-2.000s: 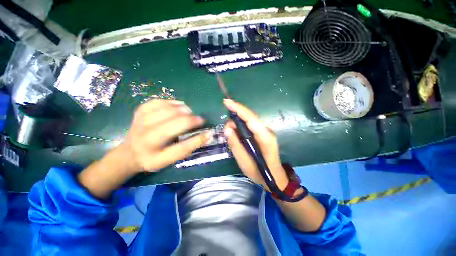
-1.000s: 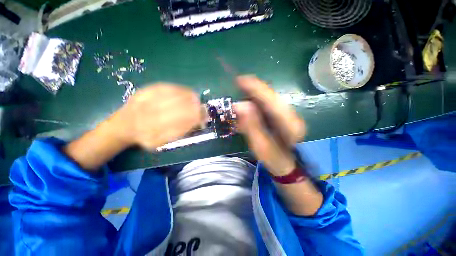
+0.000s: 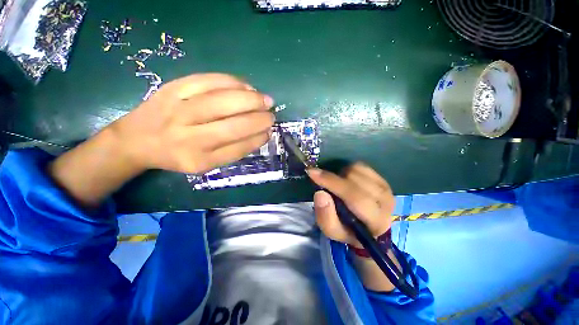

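Observation:
A phone circuit board (image 3: 238, 176) lies on the green bench top near its front edge, its part-covered end with a blue dot to the right. My left hand (image 3: 203, 124) covers the board's upper left part, fingertips pinched together at a small component (image 3: 280, 108) at the board's upper edge; its wires are too small to tell. My right hand (image 3: 355, 203) holds a black soldering iron (image 3: 365, 238) like a pen. The iron's metal tip is at the board beside my left fingertips. Whether it touches is hidden.
Loose small components (image 3: 145, 54) lie beyond my left hand. A clear bag of parts (image 3: 54, 32) is at the upper left. Other boards (image 3: 327, 4) show at the top edge. A roll-like cup with silvery filling (image 3: 484, 101) and a fan grille (image 3: 498, 19) are at the right.
My right hand has turned and lowered, bringing the iron tip from beyond the board down to it. My left fingertips have come to the board's upper edge. The camera view has shifted.

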